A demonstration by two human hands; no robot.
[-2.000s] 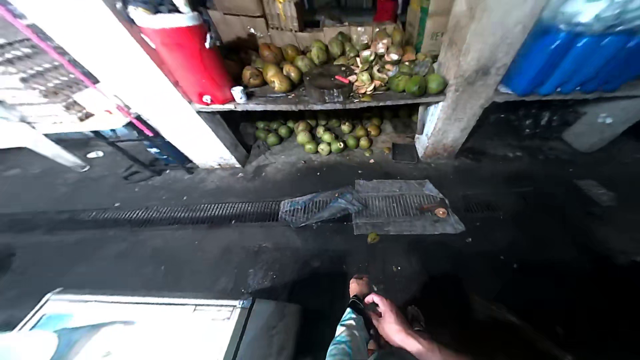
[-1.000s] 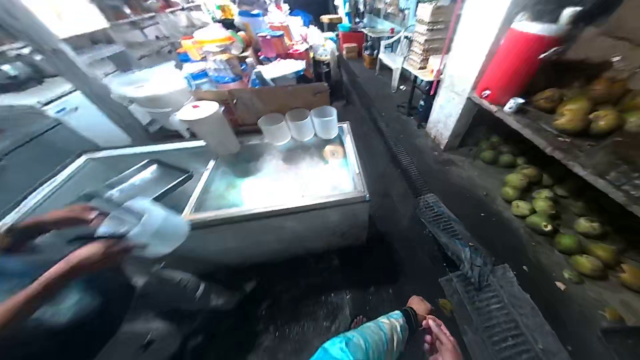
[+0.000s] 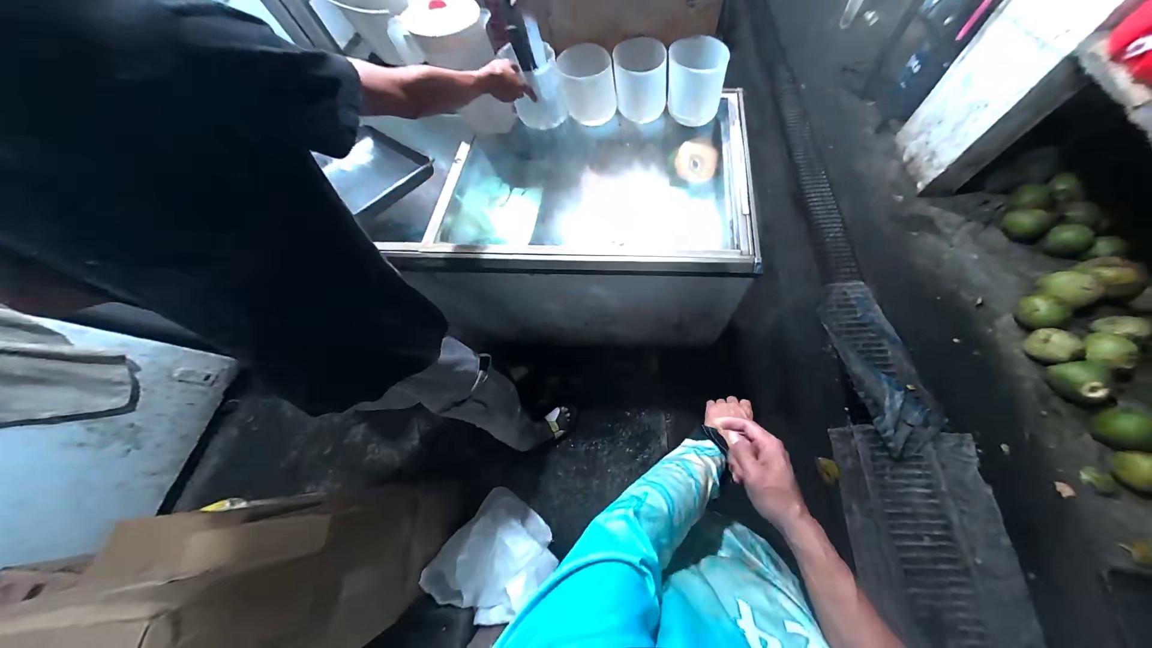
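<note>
My left hand [image 3: 727, 411] is low in the view, right of centre, back upward, at the end of a cyan patterned sleeve [image 3: 621, 549]. Nothing shows in it, and its fingertips are hard to make out. A black wristband [image 3: 715, 440] circles that wrist. My right hand [image 3: 760, 463] touches the left wrist beside the band with its fingers; whether it pinches the band cannot be told. Beyond my hands stands a glass-topped chest freezer [image 3: 585, 261], with frosted plastic containers [image 3: 641, 81] in a row along its back edge.
At left a person in dark clothes [image 3: 270, 225] leans over the freezer, a hand [image 3: 506, 81] at the leftmost container. Cardboard [image 3: 225, 576] and a white plastic bag [image 3: 493, 558] lie lower left. A floor grate [image 3: 814, 180], partly covered by a sheet [image 3: 990, 522], runs at right, beside green coconuts [image 3: 1071, 288].
The view has swung left, from the coconut shelf to the freezer. My right hand, beside the left one a second ago, now touches the left wrist. The other person's hand is now at the row of containers.
</note>
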